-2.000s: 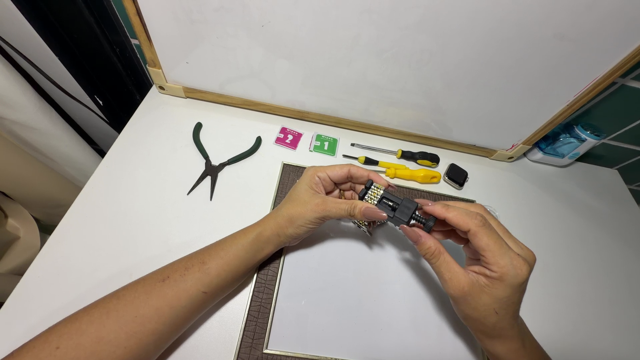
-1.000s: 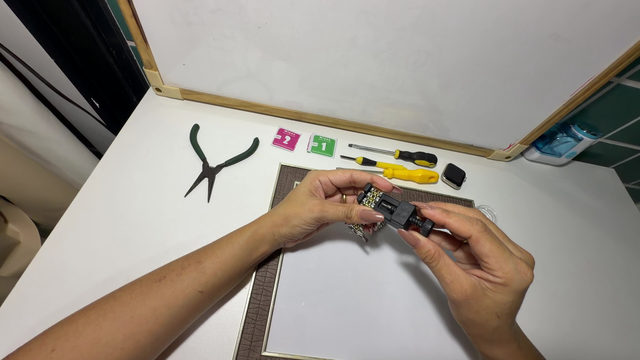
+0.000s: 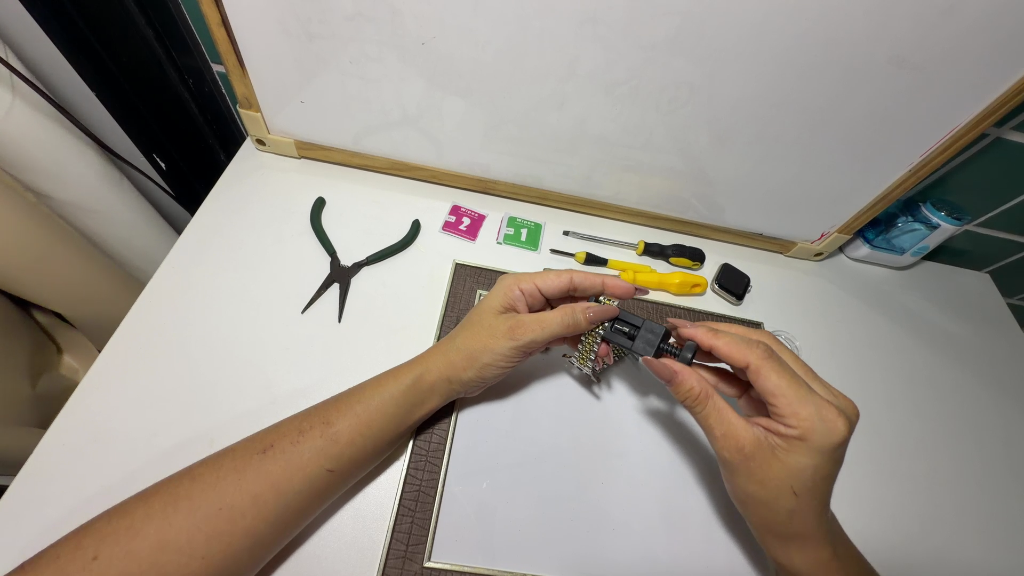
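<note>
My left hand (image 3: 532,324) grips the left end of a black watch link remover (image 3: 640,332), together with a silver and gold metal watch band (image 3: 590,344) that hangs below the tool. The remover's threaded screw and round knob (image 3: 686,352) point to the right. Around the knob end, the fingertips and thumb of my right hand (image 3: 768,400) are spread; whether they press on it is hard to tell. Both hands are above a framed white board (image 3: 560,480) with a brown textured border. Part of the band is hidden behind my left fingers.
Green-handled needle-nose pliers (image 3: 344,268) lie opened at left. Behind the hands are a pink wipe packet (image 3: 463,222), a green one (image 3: 522,233), a black-and-yellow screwdriver (image 3: 670,254), yellow-handled tools (image 3: 664,282) and a watch case (image 3: 730,283). A wood-framed whiteboard (image 3: 512,189) stands behind.
My right fingers have opened away from the remover's knob end, where they were closed around it before. The watch band now hangs more visibly below the tool.
</note>
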